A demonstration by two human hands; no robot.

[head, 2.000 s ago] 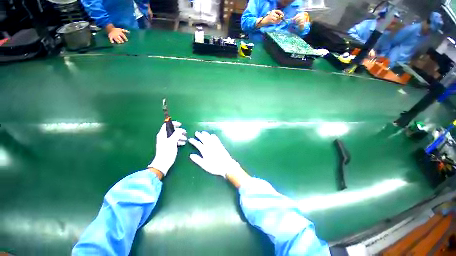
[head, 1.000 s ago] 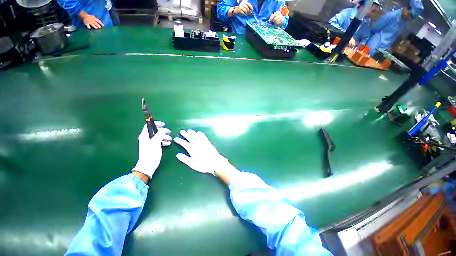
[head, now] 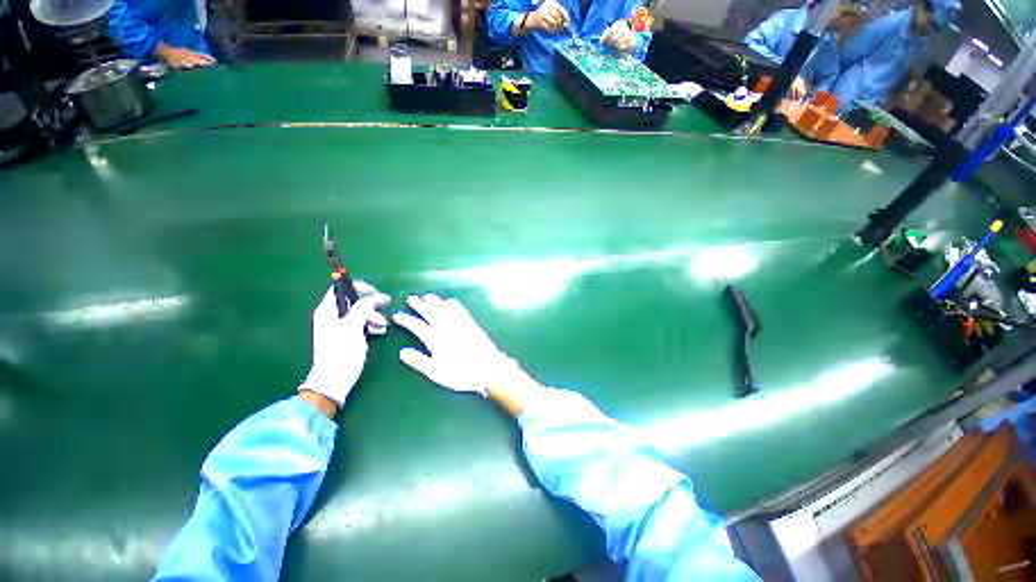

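Note:
My left hand (head: 343, 341), in a thin white glove, is closed round the dark handles of a small pair of pliers or cutters (head: 336, 268). The metal jaws point away from me over the green mat, with orange near the pivot. Whether the jaws are open is too small to tell. My right hand (head: 457, 346), also in a white glove, rests palm down on the mat just right of the left hand, fingers apart and holding nothing. A black, slightly bent brush-like tool (head: 743, 339) lies alone on the mat to the right.
Across the bench (head: 454, 193) stand a metal pot (head: 110, 93), a black parts tray (head: 441, 93), a yellow-black roll (head: 515, 94) and a green circuit board (head: 613, 75) before another worker. Orange bins (head: 835, 123) are far right. A dark holder with tools (head: 960, 324) stands at the right edge.
The camera view has shifted, so the bench things sit further left than two seconds ago. Both hands keep nearly the same pose, and the left still holds the tool.

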